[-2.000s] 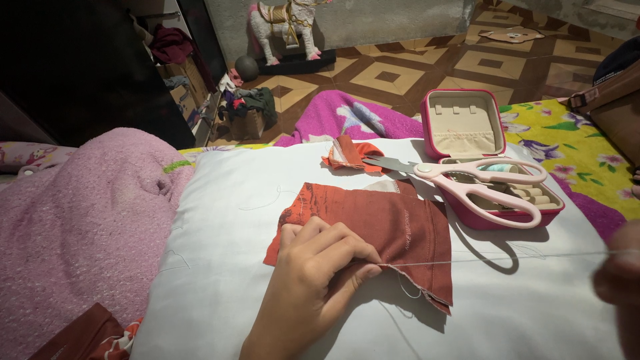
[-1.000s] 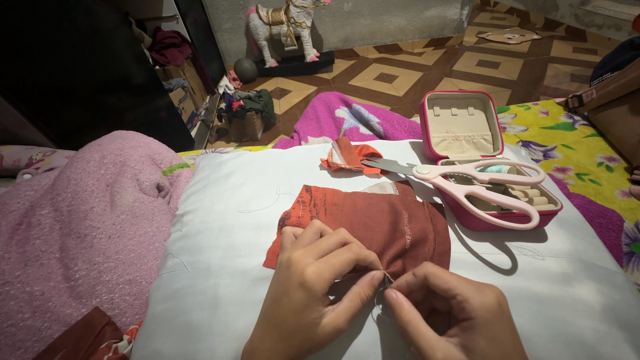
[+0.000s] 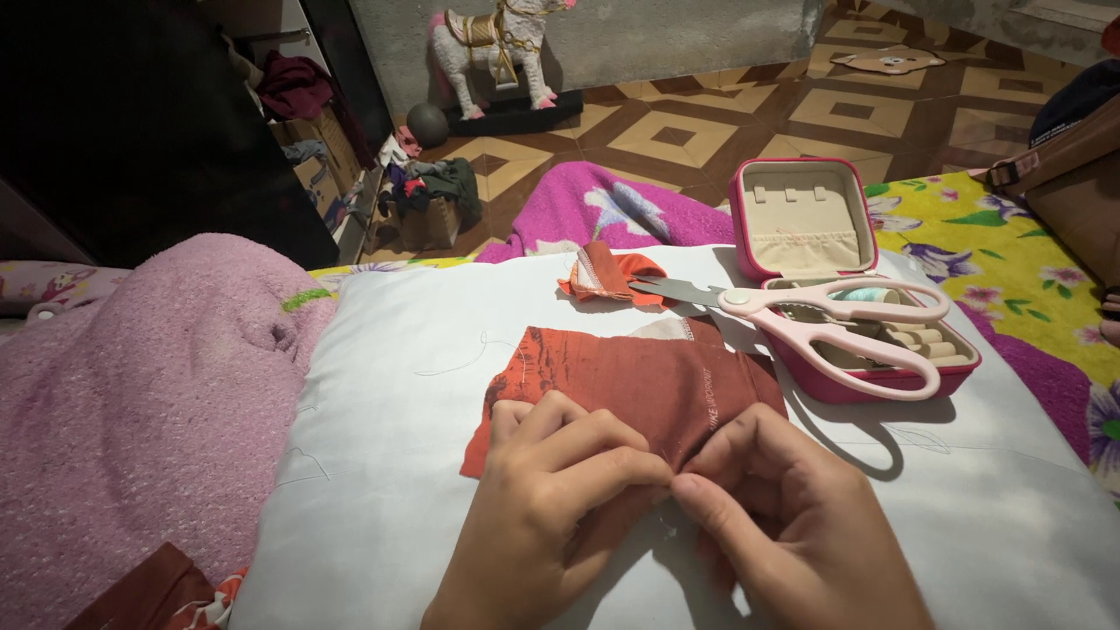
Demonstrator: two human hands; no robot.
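Observation:
A piece of rust-red printed fabric (image 3: 604, 372) lies on a white pillow (image 3: 394, 420). My left hand (image 3: 560, 490) pinches its near edge between thumb and fingers. Close against those fingertips, my right hand (image 3: 787, 507) also pinches the edge; a needle cannot be made out between them. Pink-handled scissors (image 3: 744, 302) rest with their handles across an open pink sewing case (image 3: 805, 219), which holds a spool of pale blue thread (image 3: 866, 297) and several cream spools. The scissor tips touch a crumpled orange fabric scrap (image 3: 612, 276). Loose thread (image 3: 459, 363) lies left of the fabric.
A pink fleece blanket (image 3: 149, 376) is heaped at left, with red cloth (image 3: 144, 591) at the lower left. Beyond the pillow are a purple blanket (image 3: 569, 206) and a yellow floral cloth (image 3: 989, 227). A brown bag (image 3: 1067, 184) sits at right; a toy horse (image 3: 490, 52) stands behind.
My right hand was far out at the right with a thread stretched from the fabric two seconds ago. It has come in to the fabric edge beside my left hand.

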